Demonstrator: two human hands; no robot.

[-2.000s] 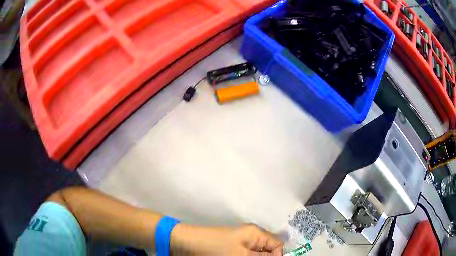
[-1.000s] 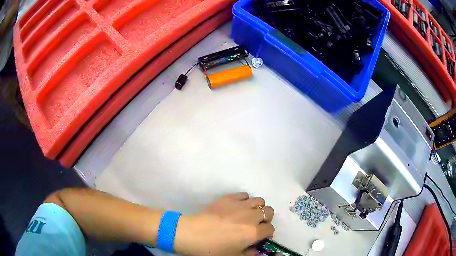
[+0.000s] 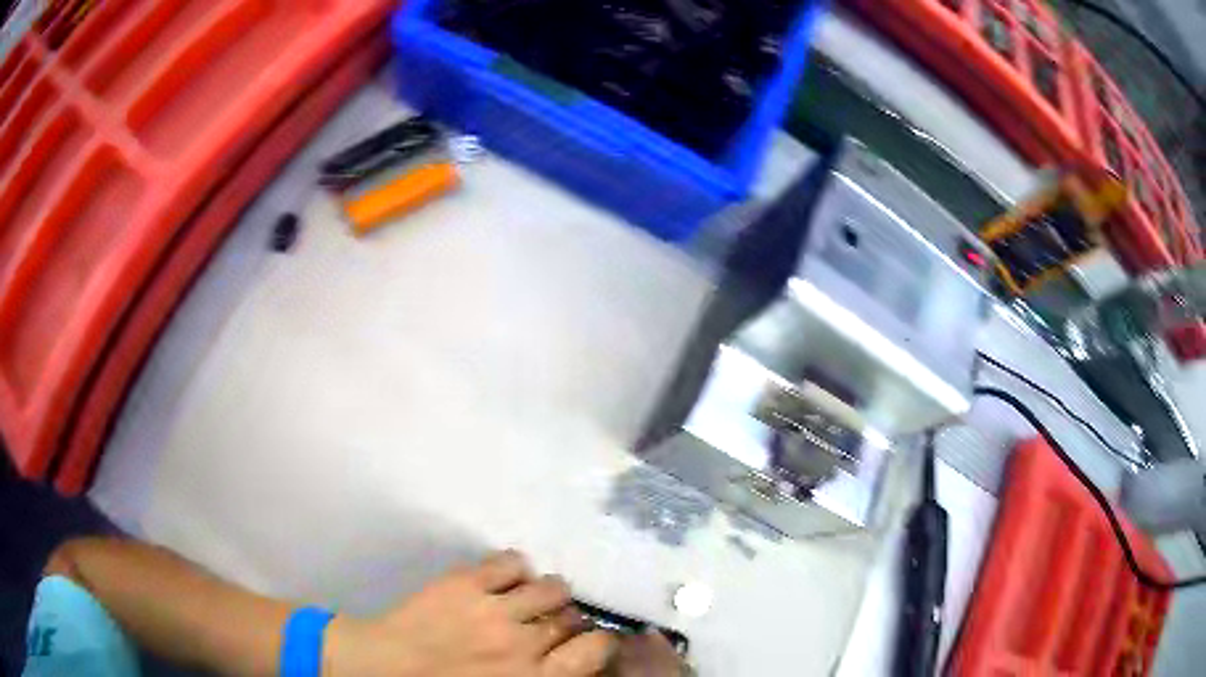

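My left hand, with a blue wristband, is at the bottom centre, its fingers closed on a dark, narrow housing that is mostly hidden. A blurred patch of skin lies right of these fingers at the bottom edge; I cannot tell whether it is my right hand. A small white disc lies just right of the housing. Further back lie a black shell, an orange cylinder against it, a small black end part and a clear piece. The frame is blurred.
Red trays stand at left. A blue bin of black shells is at the back. The silver screw feeder stands at right, with heaped screws before it. A black corded tool and red tray are right of it.
The view has swung right, so the bench things sit further left. A green strip was at my left fingers; now they are on the dark housing. The white disc came into view one second ago.
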